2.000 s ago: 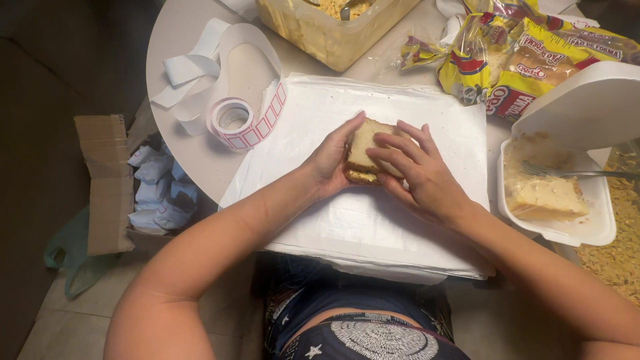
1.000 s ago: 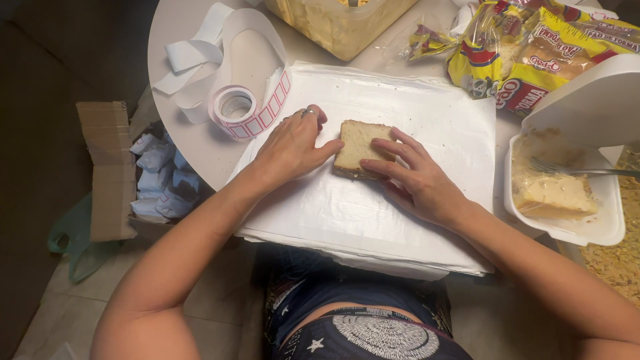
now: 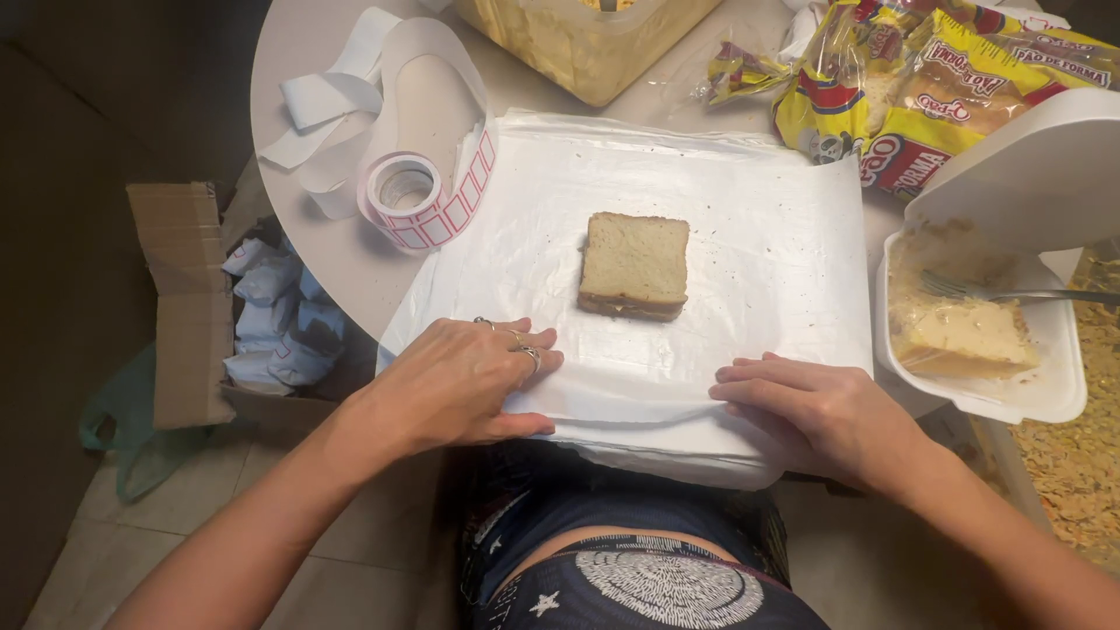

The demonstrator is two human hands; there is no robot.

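Note:
A sandwich of sliced bread [image 3: 634,262] lies flat on a stack of white paper sheets [image 3: 770,262], near the middle, with neither hand touching it. At the near left of the paper is my left hand [image 3: 468,381], with rings on its fingers; the near edge of the top sheet is lifted or folded between thumb and fingers. My right hand [image 3: 814,407] is at the near right edge, its fingertips on the same sheet and its thumb hidden. The sheet's near edge is slightly raised between the two hands.
Left on the round table [image 3: 306,219] is a roll of labels [image 3: 407,188] with its strip unwound. A cardboard box [image 3: 188,306] below holds several wrapped packets [image 3: 280,306]. A plastic tub [image 3: 577,48] stands behind, bread bags [image 3: 945,96] back right, a foam container [image 3: 1063,376] with spread and fork [image 3: 1032,295] right.
Both hands have let go of the sandwich and moved down to the near edge of the paper. The sandwich stays on the paper, where one second ago the hands were at it.

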